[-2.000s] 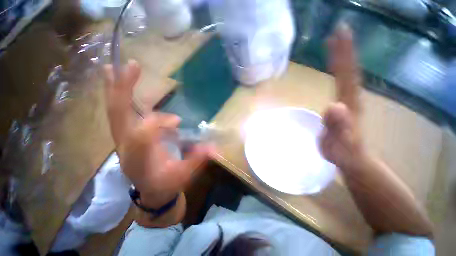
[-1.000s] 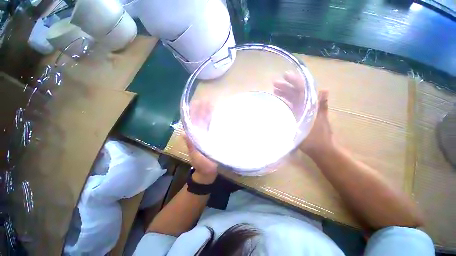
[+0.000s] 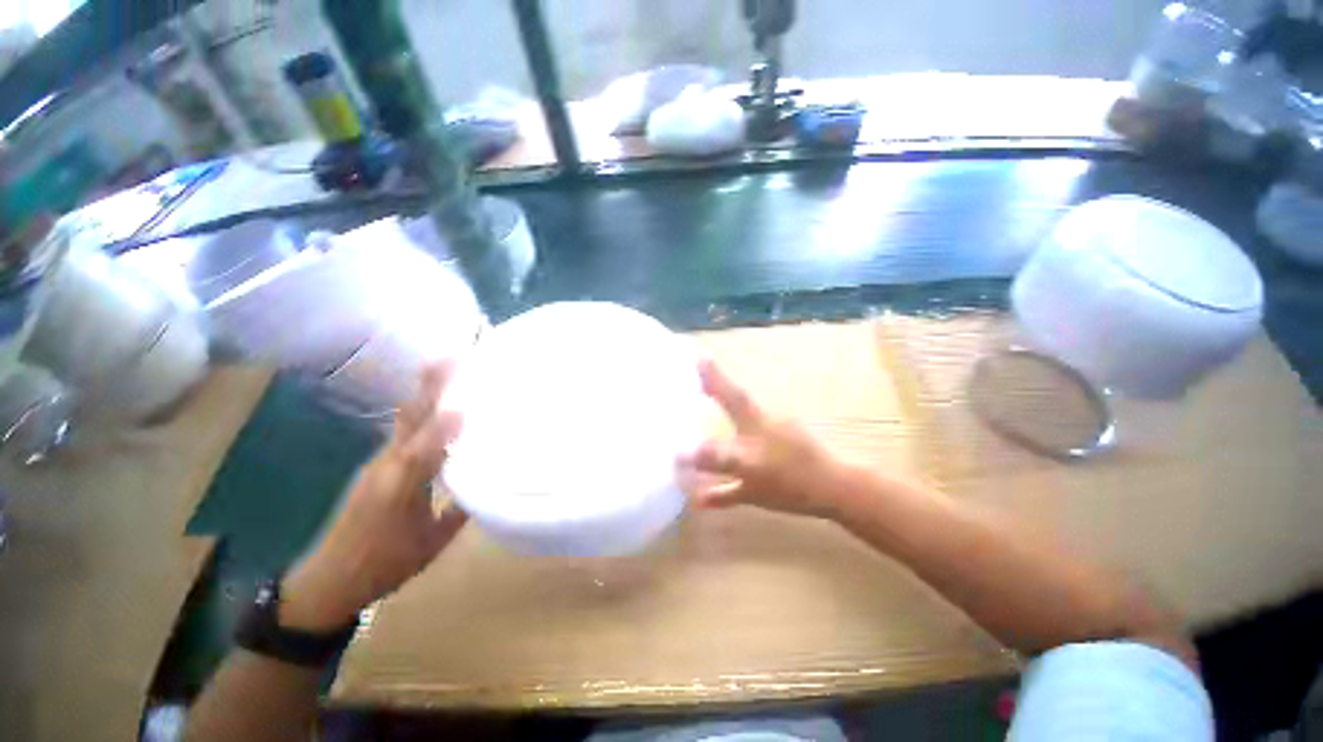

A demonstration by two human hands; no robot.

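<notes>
A white bowl (image 3: 573,428) glares brightly over the cardboard sheet (image 3: 813,594), in front of me; its opening is not visible. My left hand (image 3: 399,500) holds its left side, with the fingers partly blurred. My right hand (image 3: 762,452) is at its right side, with fingertips against the wall. Whether a clear bowl is around the white one I cannot tell. Another white bowl (image 3: 1139,297) lies at the right, with a clear round rim (image 3: 1042,403) beside it on the cardboard.
Stacked white bowls (image 3: 348,312) lean at the left, with more white bowls (image 3: 116,334) beyond. A green frame post (image 3: 421,123) rises behind them. The green belt (image 3: 784,239) crosses the rear. A small machine stand (image 3: 766,73) and white bundles (image 3: 697,121) stand behind it.
The view has lifted and shows more of the rear and right. The clear bowl rim seen between my hands is no longer visible there; a white bowl is between them instead.
</notes>
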